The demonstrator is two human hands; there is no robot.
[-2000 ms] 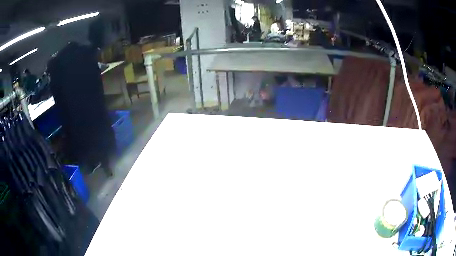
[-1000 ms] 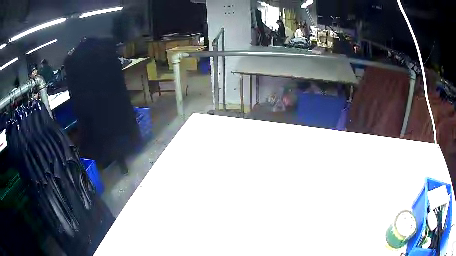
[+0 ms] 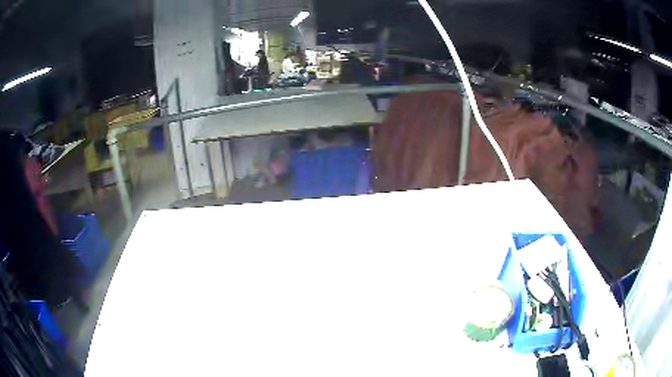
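Neither of my hands shows in the head view. A large white table (image 3: 309, 287) lies in front of me, its surface overexposed. A blue tray (image 3: 575, 294) stands at its right edge and holds dark cords, a white piece and other small tools. A green-yellow tape roll (image 3: 488, 313) lies just left of the tray. A small black object (image 3: 553, 365) shows below the tray, cut off by the lower edge.
Dark garments (image 3: 26, 324) hang at the far left. Rust-brown garments (image 3: 420, 136) hang behind the table by a metal rail (image 3: 295, 97). A blue crate (image 3: 329, 171) sits under a back table (image 3: 287, 121). A white cable (image 3: 479, 118) runs down to the table's far edge.
The view has swung to the right. The table, tray and tape roll now sit further left in the picture, the left rail's garments are mostly out of view, and the black object has appeared.
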